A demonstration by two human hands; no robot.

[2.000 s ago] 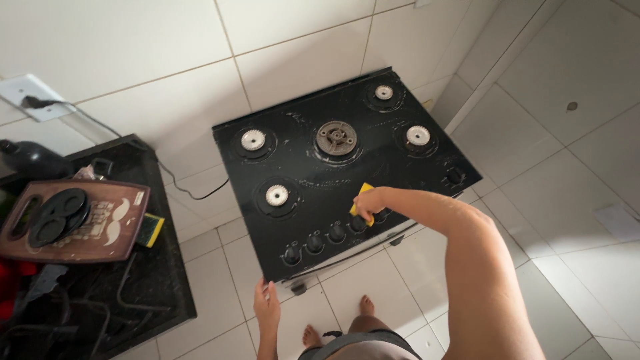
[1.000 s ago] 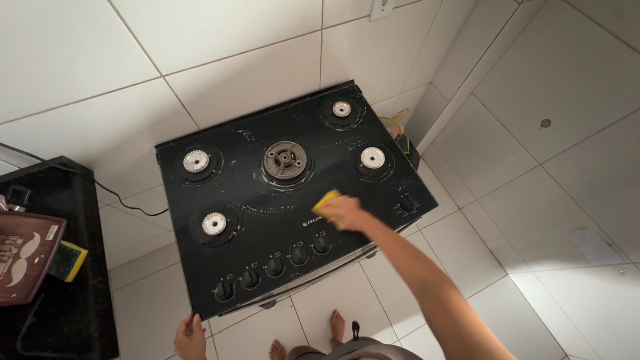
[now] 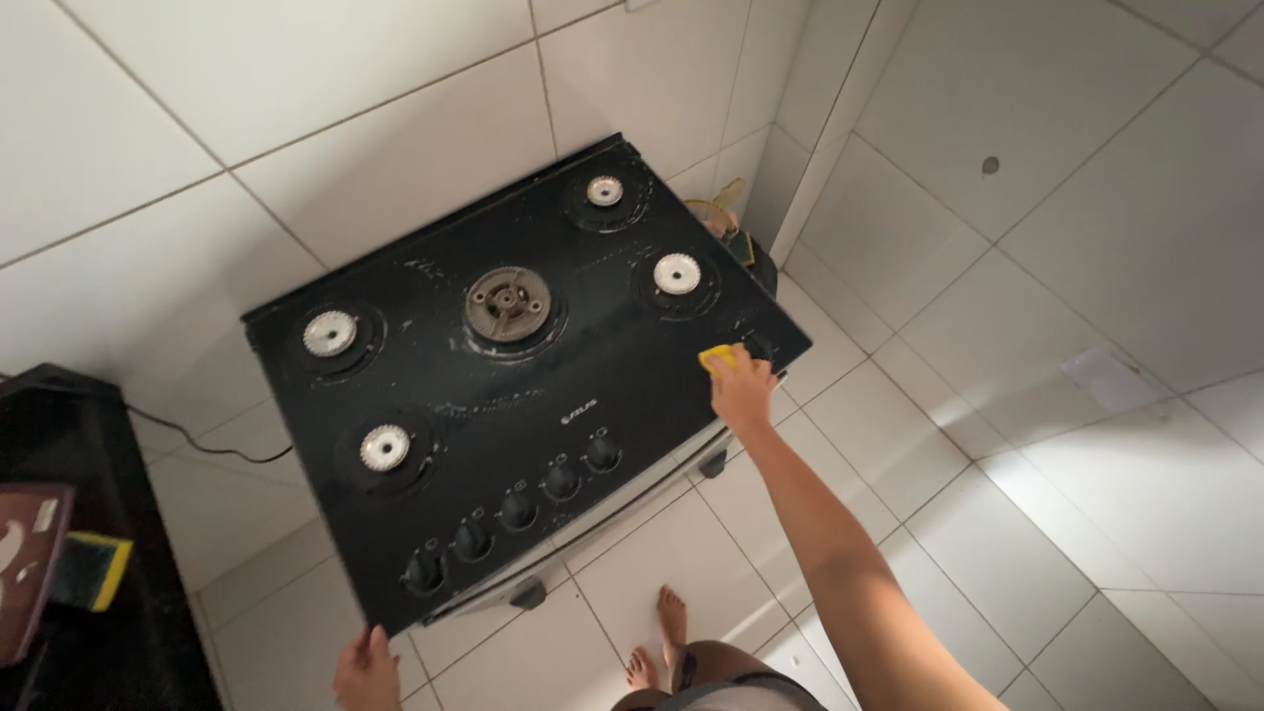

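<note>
A black Atlas gas stove (image 3: 592,326) with several bare burners stands against the tiled wall. My right hand (image 3: 743,387) grips a yellow sponge (image 3: 721,357) on the cooktop's right front part, beside the knob there. The other control knobs (image 3: 517,508) line the front edge. At the front left corner of the stove is my left hand (image 3: 368,671), its fingertips at the edge; whether it grips the edge is unclear. The large central burner (image 3: 508,304) is grey and brown, and the smaller ones, such as the front left burner (image 3: 384,448), are pale. Whitish marks show on the black surface.
On the left, a black counter (image 3: 118,474) holds a brown board (image 3: 30,553) and a green and yellow sponge (image 3: 91,570). A black cord (image 3: 212,449) runs towards the stove. Behind its right side lie some items (image 3: 726,219), partly hidden. My bare feet (image 3: 671,612) are on the tiled floor.
My right hand has moved with the yellow sponge from the middle of the cooktop's front to its right end. My left hand stays by the front left corner. The view has shifted.
</note>
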